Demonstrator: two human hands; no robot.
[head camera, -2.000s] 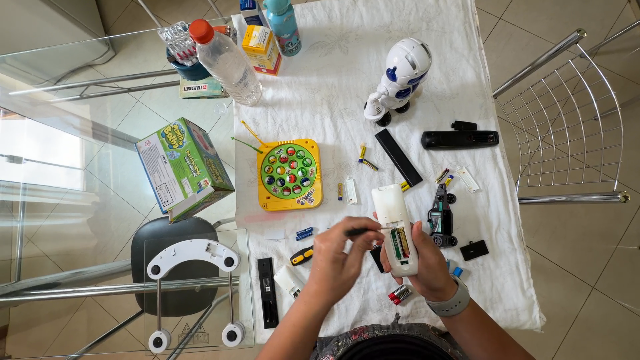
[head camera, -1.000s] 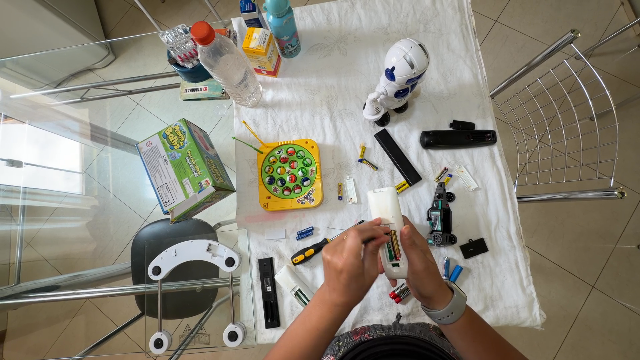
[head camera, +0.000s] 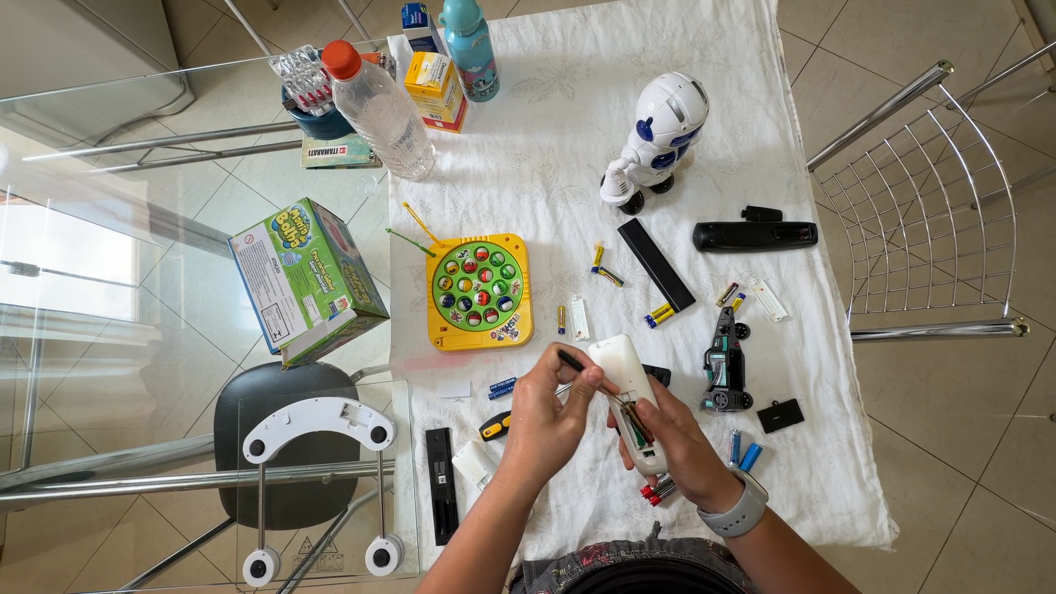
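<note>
My right hand (head camera: 689, 441), with a grey watch on the wrist, holds a white remote control (head camera: 620, 367) with its battery compartment facing up. Batteries show inside the compartment. My left hand (head camera: 554, 408) pinches a slim black tool (head camera: 572, 360), whose thin tip reaches to the compartment; its exact kind is unclear. Beneath my left hand lies a yellow and black screwdriver (head camera: 496, 426), partly hidden. Red batteries (head camera: 658, 490) lie just below the remote. Left of my forearm are a white battery cover or part (head camera: 474, 464) and a narrow black remote (head camera: 441, 487).
A yellow fishing game (head camera: 480, 332), a white toy robot (head camera: 660, 132), a black remote (head camera: 755, 236), a toy car (head camera: 726, 363) and loose batteries (head camera: 751, 456) lie on the white cloth. A plastic bottle (head camera: 384, 115) stands at the upper left; a wire-backed chair (head camera: 932, 214) is at right.
My left hand, which was over the remote's compartment a second ago, has drawn back to the left, and the black tool shows in its fingers. The remote stays in my right hand.
</note>
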